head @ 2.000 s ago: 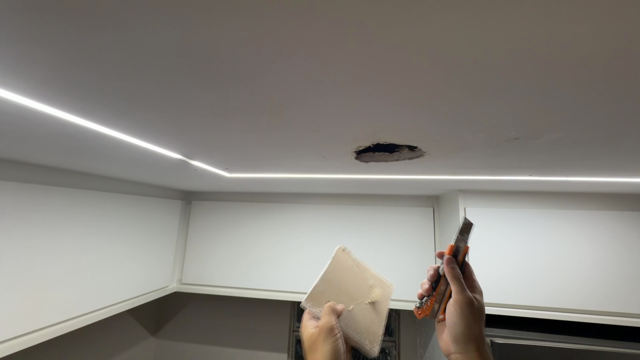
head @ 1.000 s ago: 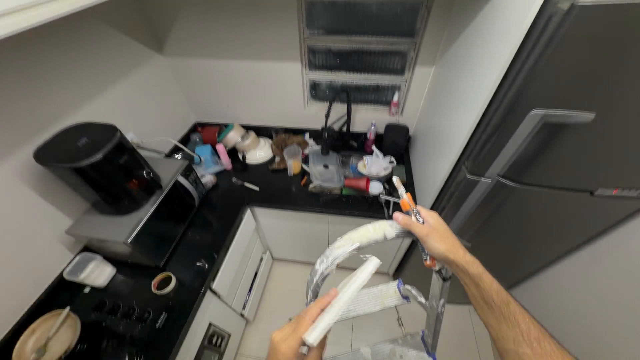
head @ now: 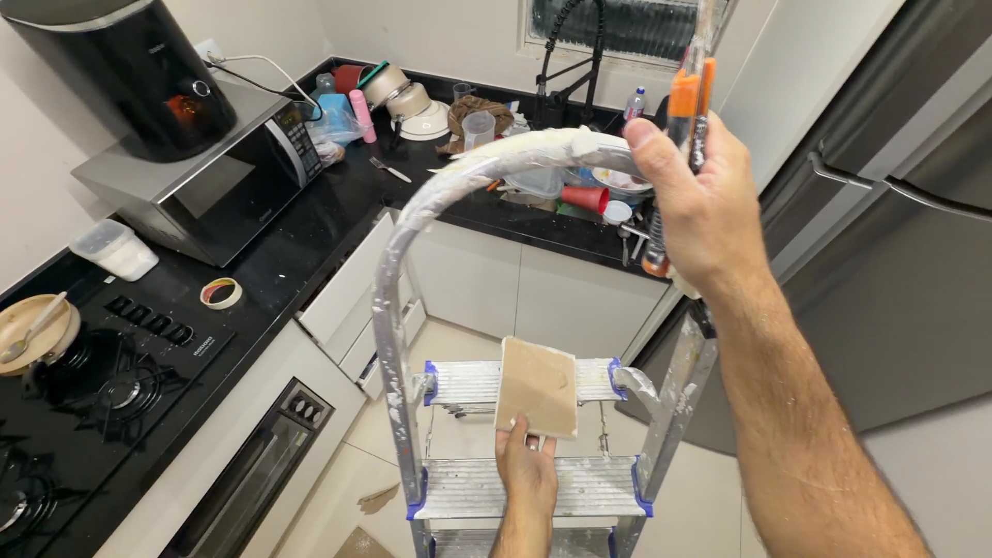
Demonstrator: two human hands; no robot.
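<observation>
My left hand (head: 527,461) grips the lower edge of a square piece of plasterboard (head: 537,387) with a tan paper face and white edges, held above the steps of an aluminium stepladder (head: 535,484). My right hand (head: 701,194) is closed around an orange-handled utility knife (head: 683,93), along with what looks like a second slim tool, pointing up. That hand is at the right end of the ladder's curved top rail (head: 496,159), which is smeared with white compound. Whether the palm bears on the rail cannot be told.
The black countertop (head: 341,209) holds a microwave (head: 225,170), a tape roll (head: 221,294), a gas cooktop (head: 116,411), and dishes near the faucet (head: 577,70). A drawer (head: 349,287) stands partly out. The refrigerator (head: 868,256) is at right; scraps (head: 363,545) lie on the floor.
The view has swung from the ceiling, with its ragged hole, down to the ladder and kitchen. The plasterboard piece, edge-on a second ago, now shows its tan face. Both hands have kept their hold.
</observation>
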